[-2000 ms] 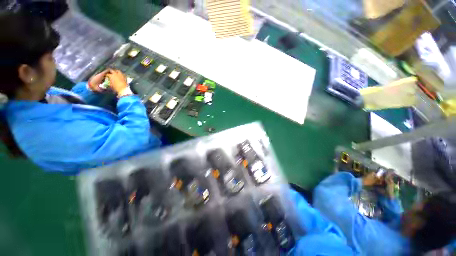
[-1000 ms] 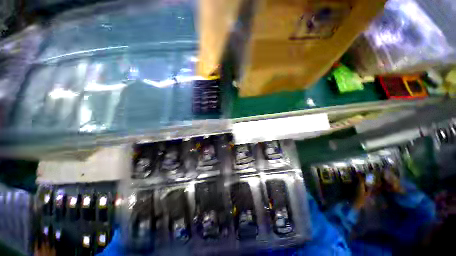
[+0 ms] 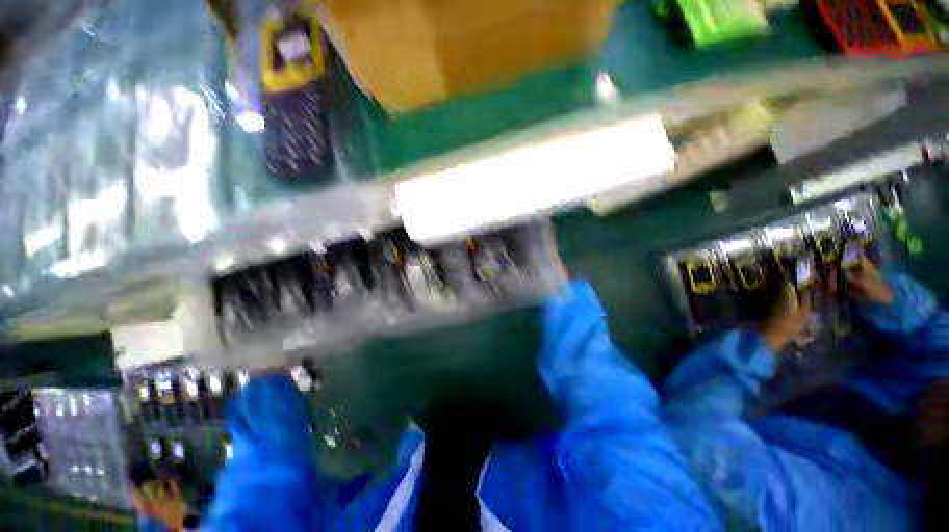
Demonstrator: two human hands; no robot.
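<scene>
A clear blister tray (image 3: 380, 322) of dark phone backs lies across the bench in front of me, blurred and seen at a low angle. One row of phones shows best, and its back edge is by a white raised board. My left hand (image 3: 273, 370) is at the tray's near left edge, with only a sliver showing past the blue sleeve. My right hand (image 3: 563, 276) is at the tray's right end, small and blurred. Both hold the tray; their fingers are mostly hidden.
A neighbour's hands (image 3: 796, 312) work over another phone tray (image 3: 682, 296) at right. Another person's hand (image 3: 161, 501) is by a tray of phones at lower left. Behind the board are a yellow-framed keypad phone (image 3: 297, 99), cardboard (image 3: 489, 42), clear plastic and a green item (image 3: 723, 16).
The view has shifted, and the tray now sits higher in it and looks flatter. My blue sleeves reaching to its ends and dark green surface below it now show.
</scene>
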